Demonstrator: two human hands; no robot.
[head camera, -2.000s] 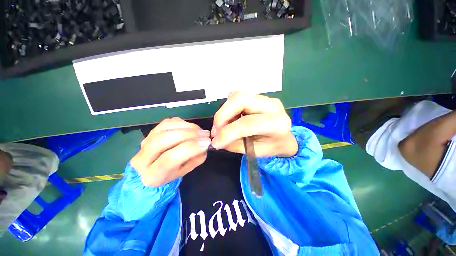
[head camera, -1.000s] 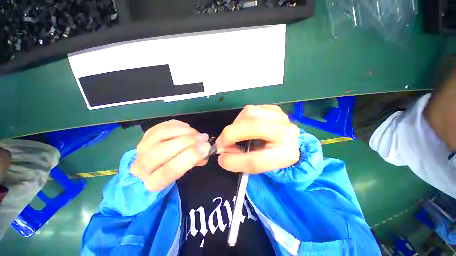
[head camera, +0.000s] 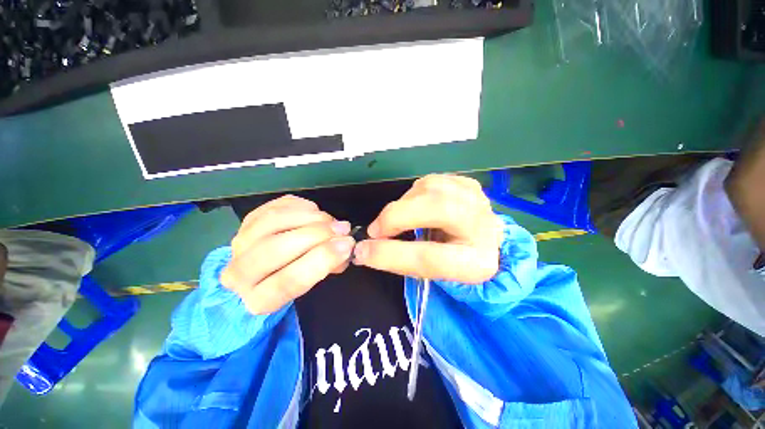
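Observation:
My left hand (head camera: 289, 251) pinches a small black component (head camera: 357, 235) between thumb and fingertips, in the air just off the bench edge. My right hand (head camera: 440, 230) has its thumb and forefinger at the component's right side. The tweezers (head camera: 418, 339) are held in my right hand and hang down over the jacket. Much of the component is hidden by the fingertips. A white backing sheet (head camera: 394, 96) lies on the bench, with a black stepped area (head camera: 210, 138) of adhesive pieces on its left part.
A black parts tray (head camera: 277, 38) with loose black parts (head camera: 84, 38) stands behind the sheet. Clear plastic (head camera: 625, 29) and another black tray (head camera: 738, 33) are at the right. Blue stools (head camera: 545, 197) and people's sleeves (head camera: 688, 226) show at both sides.
The tweezers have swung from pointing down-left to nearly straight down. My right thumb and forefinger have opened a little around the component. My left hand keeps its pinch.

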